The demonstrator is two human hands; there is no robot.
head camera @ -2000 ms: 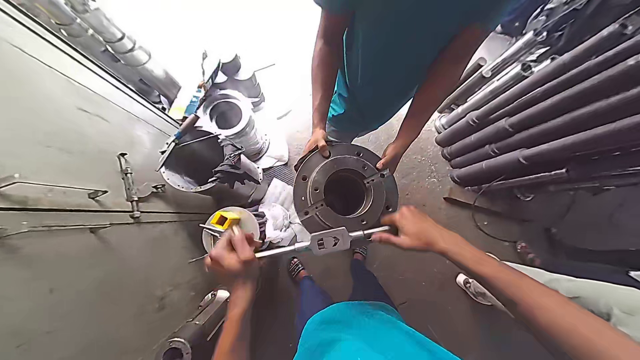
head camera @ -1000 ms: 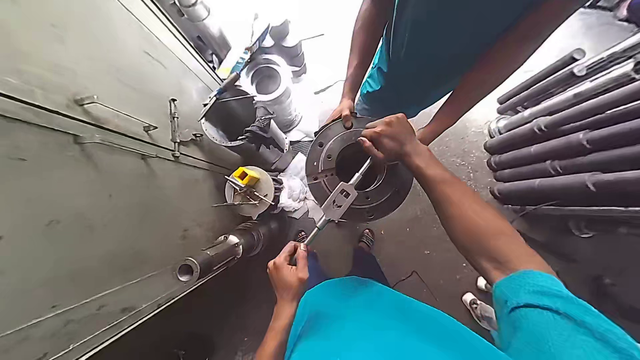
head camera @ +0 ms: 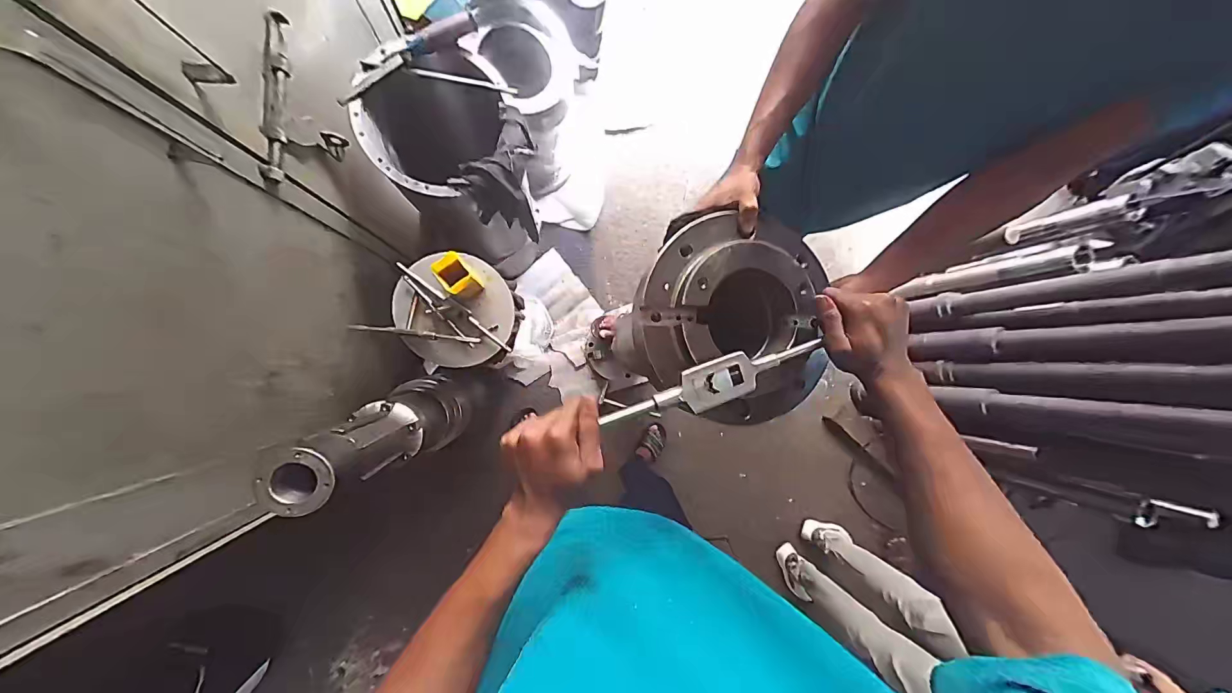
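A steel tap wrench (head camera: 719, 381) lies slantwise across the near side of a flanged metal ring (head camera: 664, 342) with bolt holes and a wide bore. My left hand (head camera: 553, 450) is closed around its lower left handle. The far end of the other handle is in my right hand (head camera: 866, 329), close to the flange's right rim. Whether a tap sits in the wrench's centre cannot be seen. A co-worker's hand (head camera: 736, 197) rests on the flange's top edge, and the co-worker's other hand is mostly hidden behind my right hand.
A round plate (head camera: 481, 337) at left carries a yellow square holder (head camera: 457, 274) and several thin rods. Below it stands a flanged shaft (head camera: 298, 481). Large pipe flanges (head camera: 366, 144) are behind, dark pipes (head camera: 1078, 342) at right, a metal cabinet (head camera: 115, 289) at left. Another person's legs (head camera: 895, 587) are lower right.
The wrench has turned from steeply slanted to a flatter slant. My right hand has gone from over the bore to the flange's right side. The view has shifted closer.
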